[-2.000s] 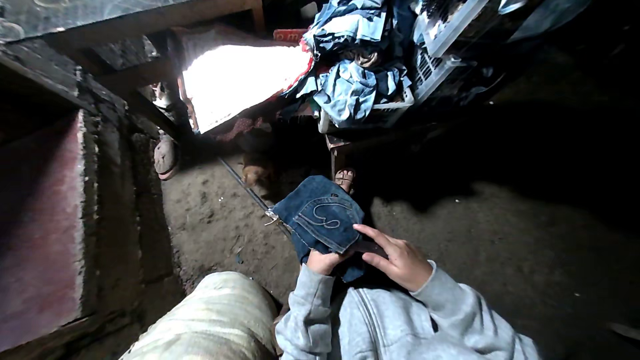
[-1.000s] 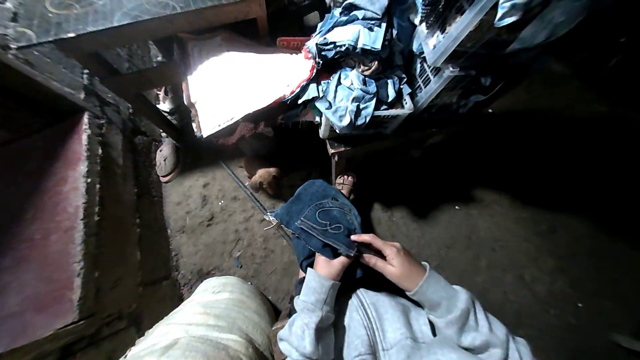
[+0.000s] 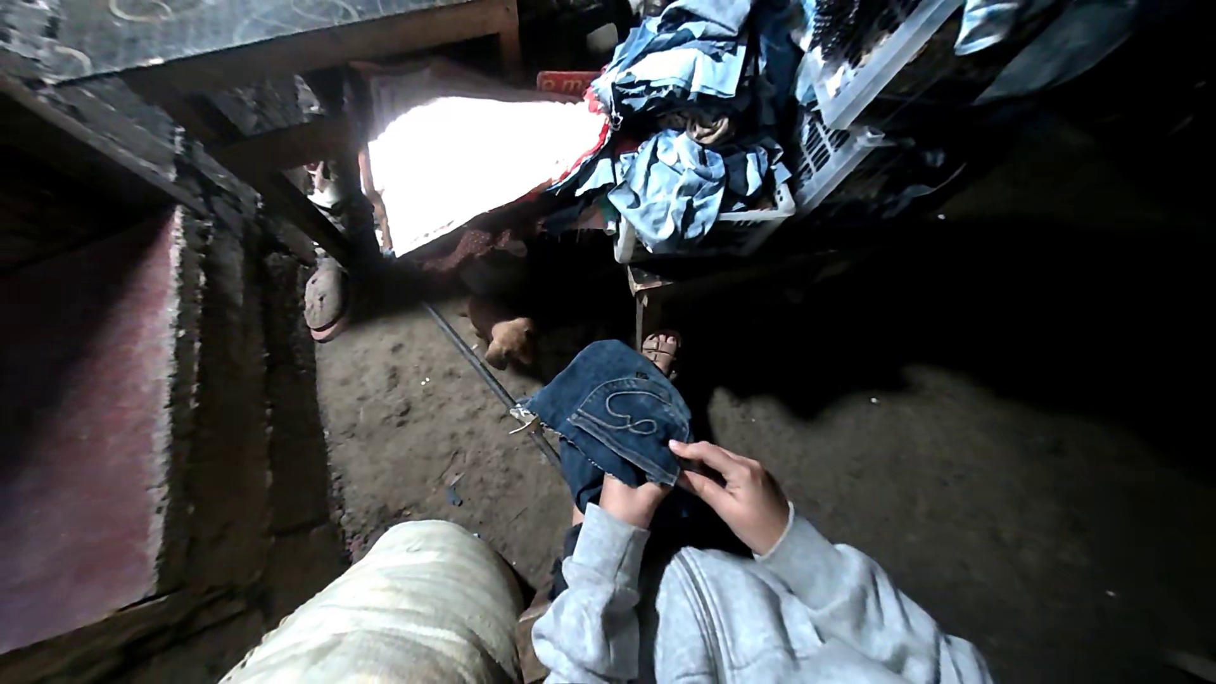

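A dark blue denim piece (image 3: pixel 594 394) with a curve-stitched pocket lies over my lap, its left edge frayed with loose pale threads. My left hand (image 3: pixel 635 499) is under the near end of the denim; its fingers are hidden by the cloth. With thumb and fingertips, my right hand (image 3: pixel 736 489) pinches the denim's right edge, beside the pocket corner.
Light blue denim scraps (image 3: pixel 674 180) fill a white plastic crate (image 3: pixel 750 228) ahead. A brightly lit white cloth (image 3: pixel 484 161) lies left of it, near a wooden table (image 3: pixel 313 43). A small brown animal (image 3: pixel 511 340) and a thin rod (image 3: pixel 475 361) are on the dirt floor.
My right hand has shifted slightly down along the denim's right edge since the earliest frame. The denim stays in both hands.
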